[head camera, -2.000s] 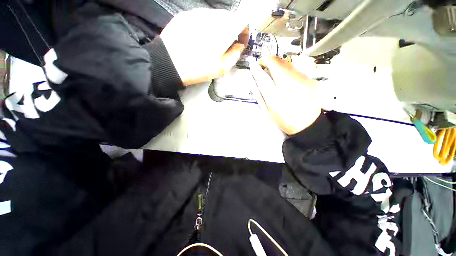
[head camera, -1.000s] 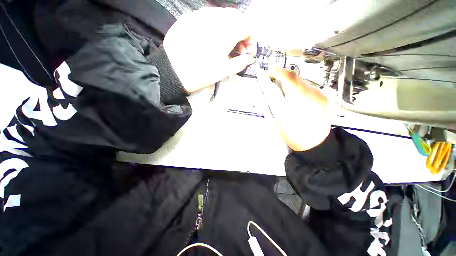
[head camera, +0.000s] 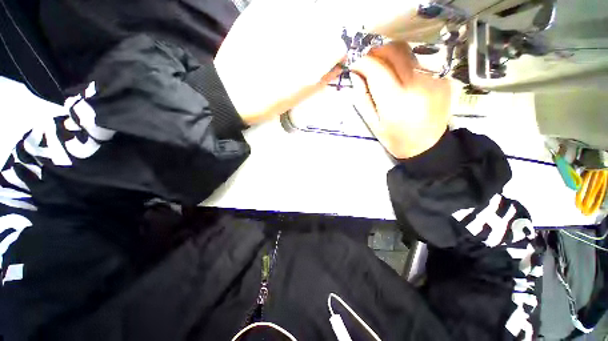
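My left hand (head camera: 277, 66) lies at the upper middle, overexposed, its fingertips at the presser foot and needle area (head camera: 357, 46). My right hand (head camera: 407, 100) is just right of it, fingers bent at the same metal parts. Small dark bits show between the fingertips, too washed out to name. Whether either hand holds something cannot be told. The slide plate (head camera: 327, 123) with its dark outline shows in the white bed below the hands. The sewing machine head (head camera: 573, 73) is at the upper right.
The white table (head camera: 300, 180) ends in front of my lap. Scissors with orange loops (head camera: 591, 193) and a teal part lie at its right end. Dark fabric (head camera: 133, 16) is at the upper left. A white cord (head camera: 340, 326) hangs over my black jacket.
My right hand has moved up and its fingers are more bent over the needle area. My left hand stays near the presser foot. The view has shifted between frames.
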